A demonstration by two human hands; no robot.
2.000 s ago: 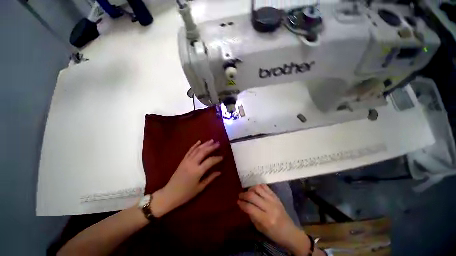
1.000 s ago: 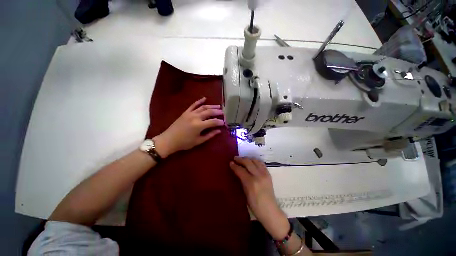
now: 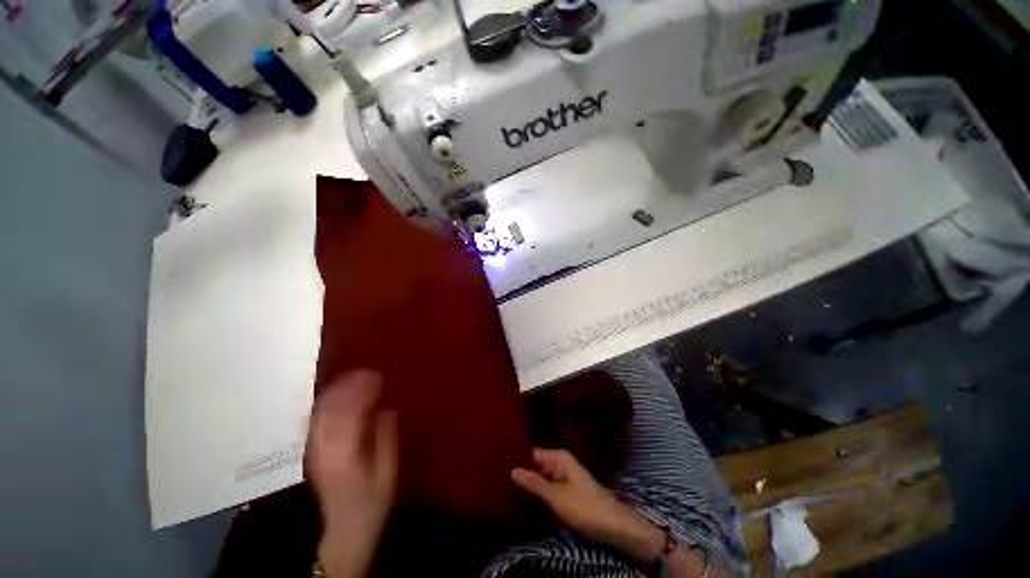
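Observation:
A rust-red garment piece (image 3: 412,327) lies lengthwise on the white table, its right edge at the lit presser foot (image 3: 487,241) of the brother sewing machine (image 3: 565,113). Its near end hangs over the table's front edge toward my lap. My left hand (image 3: 352,452) is blurred, over the cloth's left side near the front edge; whether it touches the cloth is unclear. My right hand (image 3: 561,483) pinches the cloth's right edge between thumb and fingers, below the table's front edge. The needle is too small to make out.
The white table (image 3: 215,373) has a printed ruler along its front. A blue upright cylinder (image 3: 285,81) stands behind the machine at left. A white mesh basket (image 3: 960,169) with white cloth is at right. A wooden bench (image 3: 858,485) with a white scrap (image 3: 794,534) is at lower right.
My left hand has moved back from beside the presser foot toward the front edge. My right hand has moved down along the cloth's right edge. More cloth lies past the foot than two seconds ago. The view has shifted.

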